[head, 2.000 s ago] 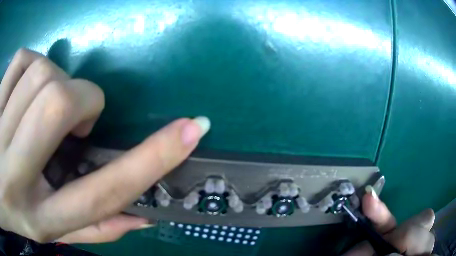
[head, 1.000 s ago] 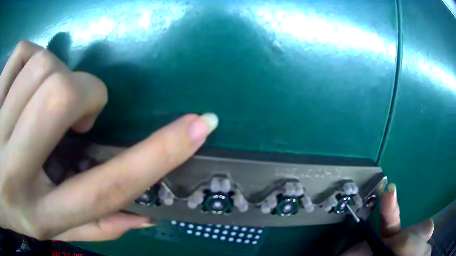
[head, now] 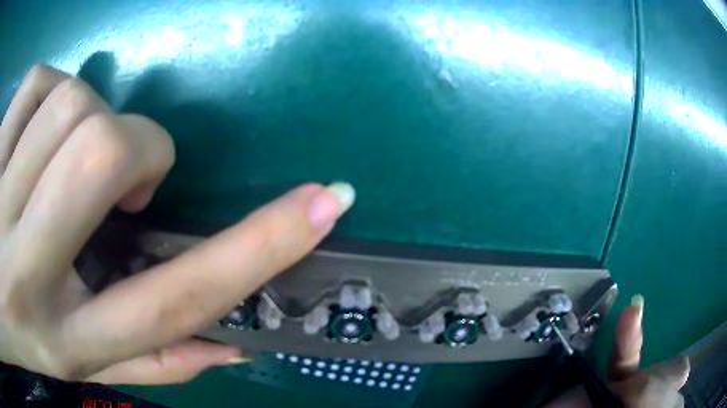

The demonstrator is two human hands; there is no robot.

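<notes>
The grey metal fixture bar (head: 406, 275) lies across the lower part of the view. Small round components sit in its seats, such as the one near the middle (head: 351, 325). My left hand (head: 119, 263) grips the bar's left part, index finger across its top, hiding the left end. My right hand (head: 638, 374), partly cut off by the lower edge, holds dark tweezers (head: 586, 370). Their bright tip is at the rightmost component (head: 550, 327). A dot-grid sheet (head: 359, 373) lies partly under the bar's near edge.
The green bench surface (head: 383, 143) reflects bright light beyond the bar. A seam (head: 628, 159) runs down it at the right. A red digital display (head: 108, 404) shows at the lower left edge.
The fixture bar and my left hand have shifted slightly right in view. My right index finger has moved away from the bar's right end, uncovering the hole there. The tweezer tip stays at the rightmost component.
</notes>
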